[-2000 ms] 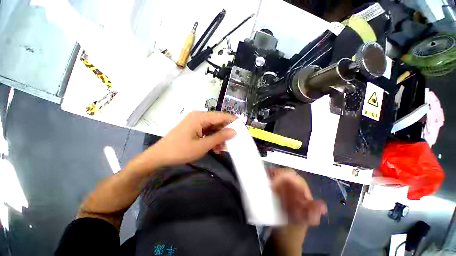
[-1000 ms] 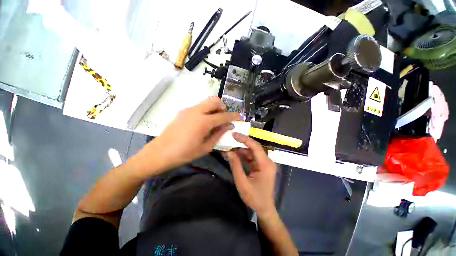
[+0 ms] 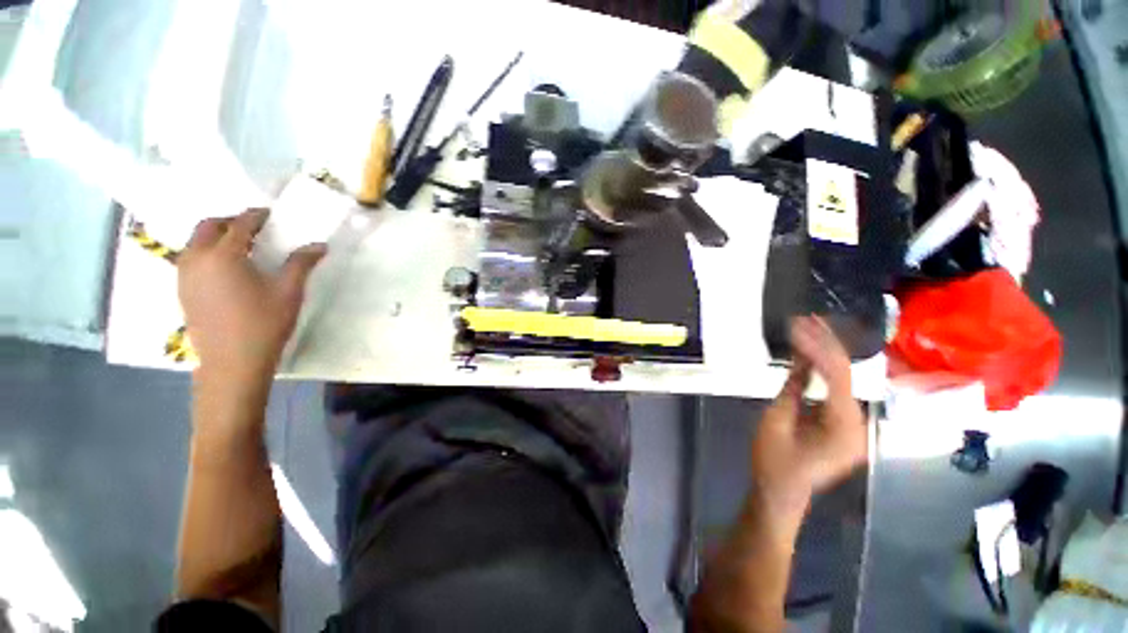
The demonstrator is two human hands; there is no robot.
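Observation:
My left hand (image 3: 241, 291) is at the left of the tabletop, its thumb and fingers around the near part of some white strips (image 3: 307, 216). The far end of the strips shows beyond the fingers; the palm hides the rest. My right hand (image 3: 810, 427) is at the table's front right edge, slightly blurred, fingers apart, with no strip visible in it. The machine's metal plate (image 3: 507, 235) and feed area stand between the hands. The yellow edge strip (image 3: 575, 328) runs along the front of the black bed.
A yellow-handled tool (image 3: 377, 161), a black pen-like tool (image 3: 424, 118) and a thin screwdriver (image 3: 427, 167) lie left of the machine. The thick metal arm (image 3: 637, 173) rises above the bed. A black cover (image 3: 823, 278) stands right, with a red bag (image 3: 977, 340) beyond.
The hands have parted from the white piece at the bed's front. My left hand has moved left to the strips, my right hand right. The head view has shifted.

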